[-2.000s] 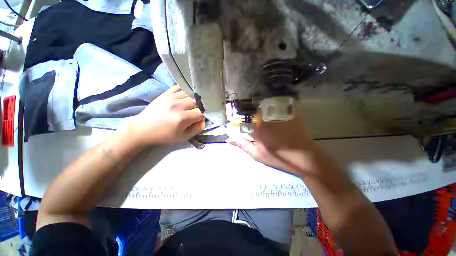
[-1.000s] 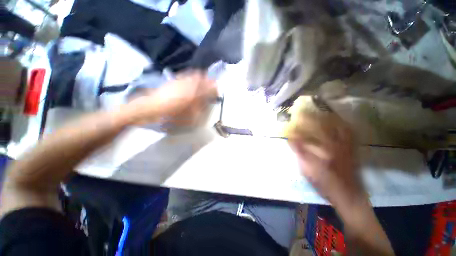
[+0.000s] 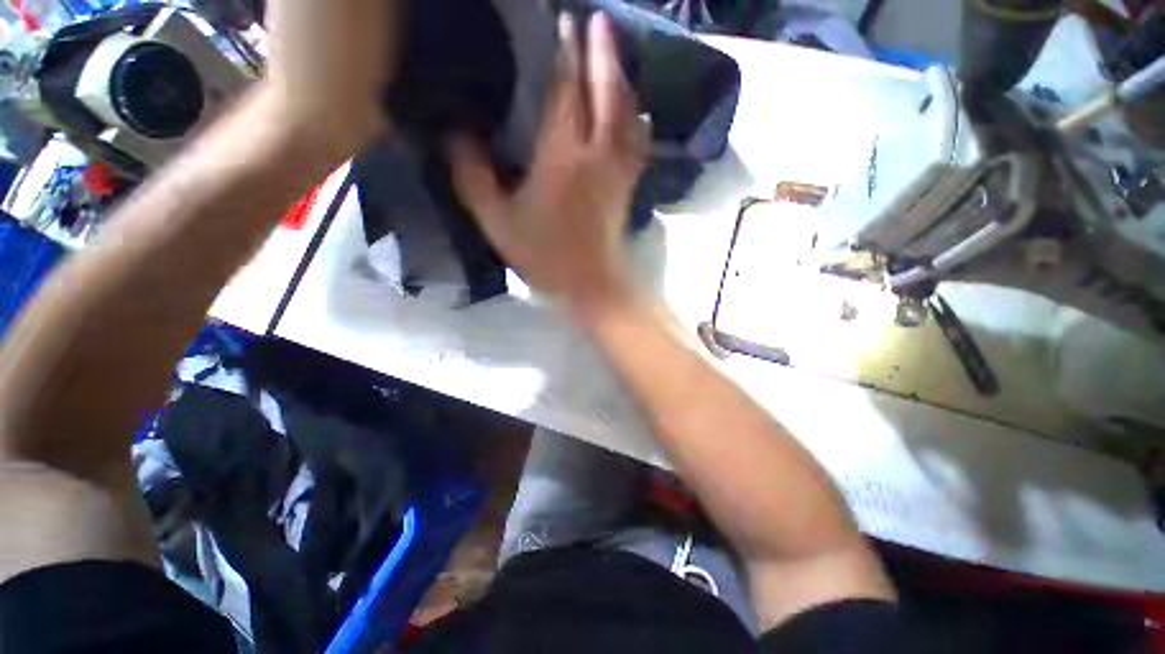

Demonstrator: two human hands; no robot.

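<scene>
The black and grey garment piece (image 3: 434, 224) lies bunched on the white table at the upper left, away from the needle. My right hand (image 3: 569, 179) is on the cloth with its fingers spread, and the thumb is by a dark fold. My left forearm reaches up over the table at the left; the left hand is cut off by the top edge or hidden by the cloth. The presser foot and needle area (image 3: 907, 307) shows at the right with no cloth under it. Black thread snips (image 3: 962, 345) lie on the machine bed (image 3: 824, 319).
The sewing machine head (image 3: 1022, 211) stands at the right. A blue plastic crate (image 3: 377, 588) with black and grey cloth is at the lower left. Another machine part with a round black face (image 3: 156, 90) is at the upper left. A tan and dark guide (image 3: 744, 345) sits at the bed edge.
The view has turned toward the left. Both hands have left the needle area; my right hand has moved left onto the cloth, which is now bunched up. The thread snips are now in view.
</scene>
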